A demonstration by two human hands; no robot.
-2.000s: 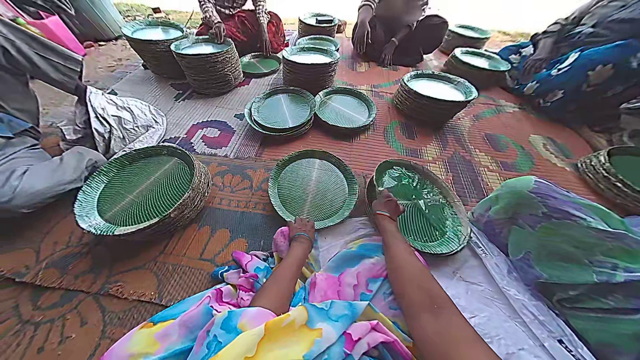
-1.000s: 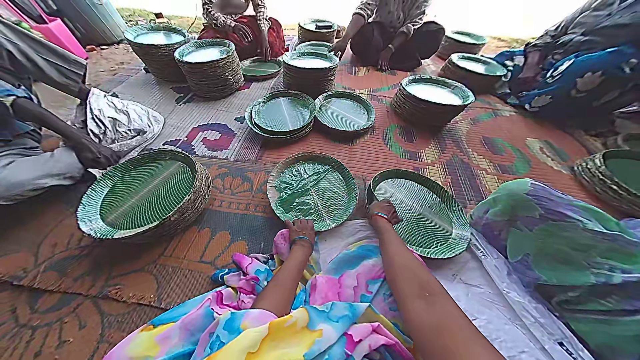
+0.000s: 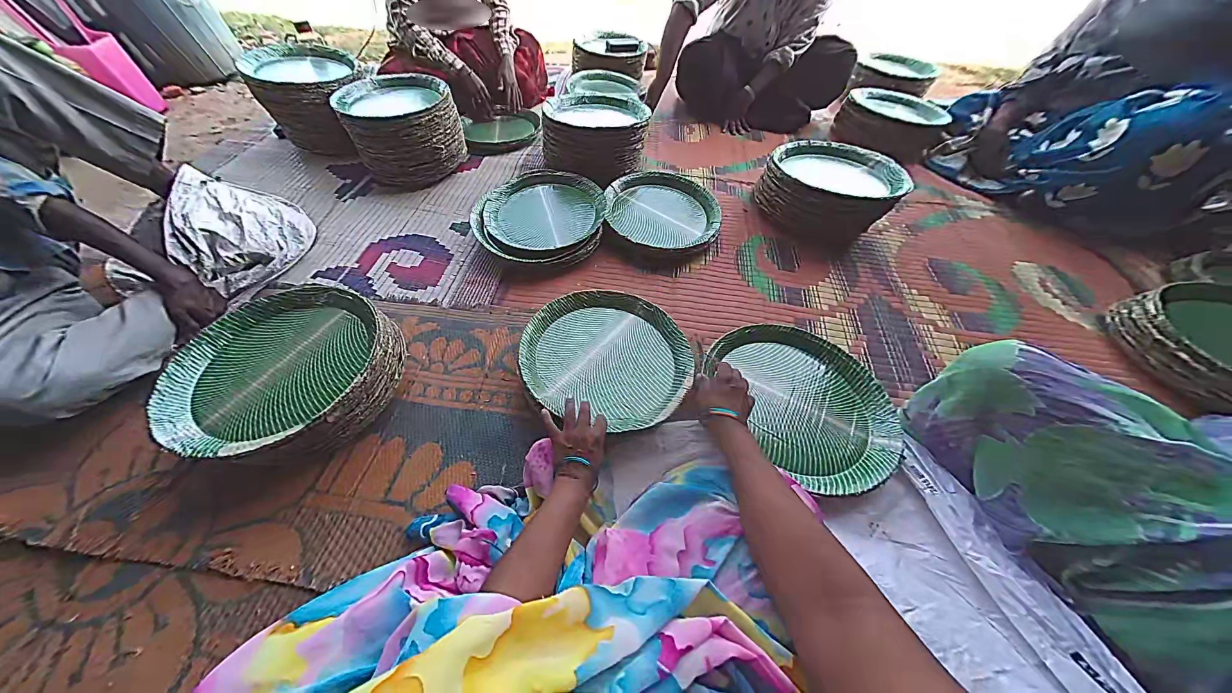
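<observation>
Two round green leaf-patterned plates with raised rims lie before me on the mat. My left hand rests on the near rim of the middle plate, fingers apart on its surface. The near left edge of the right plate is under my right hand, its fingers bent over the rim; whether they pinch it I cannot tell. Just beyond, a short stack of green plates touches another green plate. A taller, tilted stack stands to the left.
Stacks of plates stand across the patterned mats. A person's hand is at the left stack, beside silvery cloth. Other people sit at the far side. Green-purple cloth lies close on my right, near a white sheet.
The co-worker's hand at the left, absent from the earliest frame, is now against the left stack. My hands stay at the near rims of the two plates. Glare on both plates has shifted.
</observation>
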